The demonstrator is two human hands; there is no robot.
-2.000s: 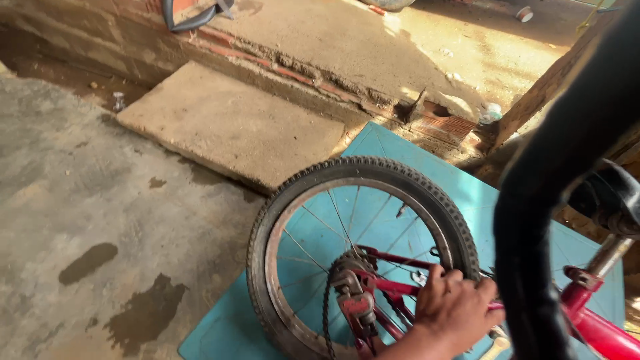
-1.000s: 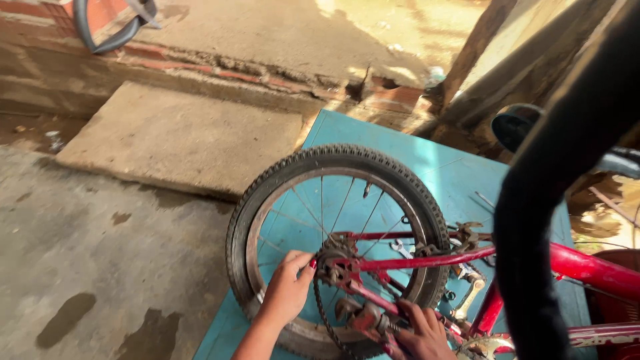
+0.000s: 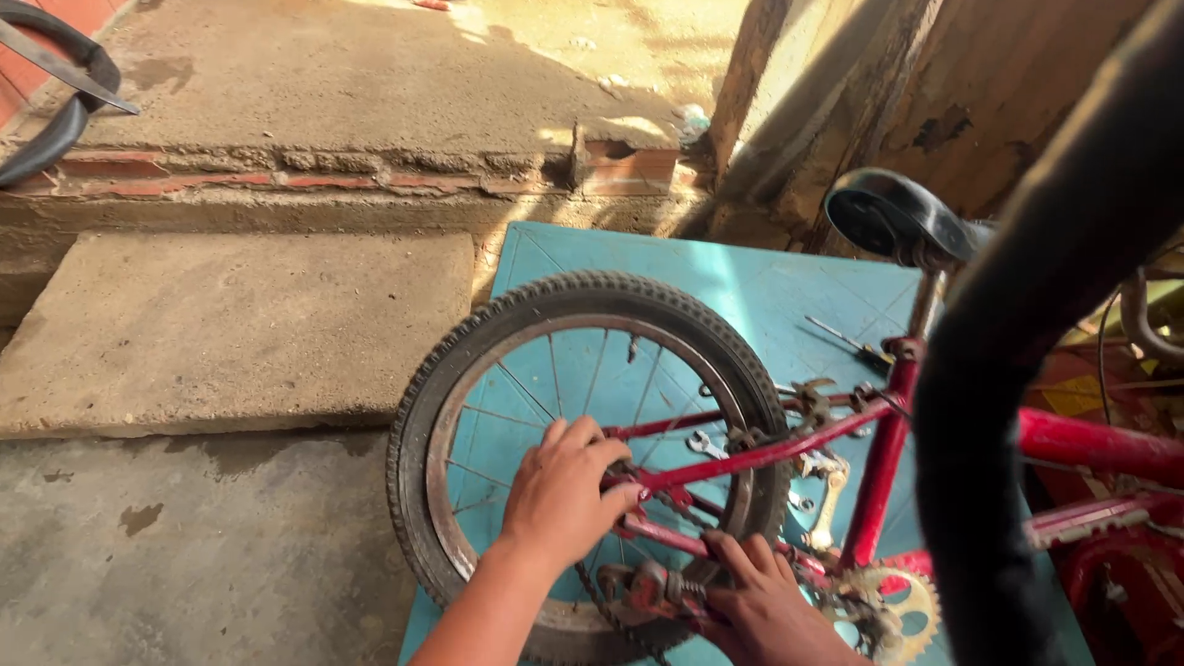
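A red bicycle frame (image 3: 886,462) lies on a light blue table (image 3: 592,242), its rear wheel (image 3: 427,407) still between the stays. My left hand (image 3: 569,481) is on the hub and the rear end of the frame, fingers curled over it; the hub is mostly hidden beneath. My right hand (image 3: 763,592) grips the lower red stay beside the rear derailleur (image 3: 652,590). The chain (image 3: 597,597) hangs by the derailleur, and the toothed chainring (image 3: 911,606) is right of my right hand.
A screwdriver (image 3: 846,342) and an open-ended wrench (image 3: 705,444) lie on the table. The black saddle (image 3: 893,213) stands at the right. A thick black curved tube (image 3: 980,370) crosses the near right view. A concrete slab (image 3: 240,324) and brick-edged step (image 3: 370,176) lie behind and left.
My left hand, resting at the hub one second ago, now reaches further over it. Two seconds ago only one hand showed at the frame. The view has shifted right.
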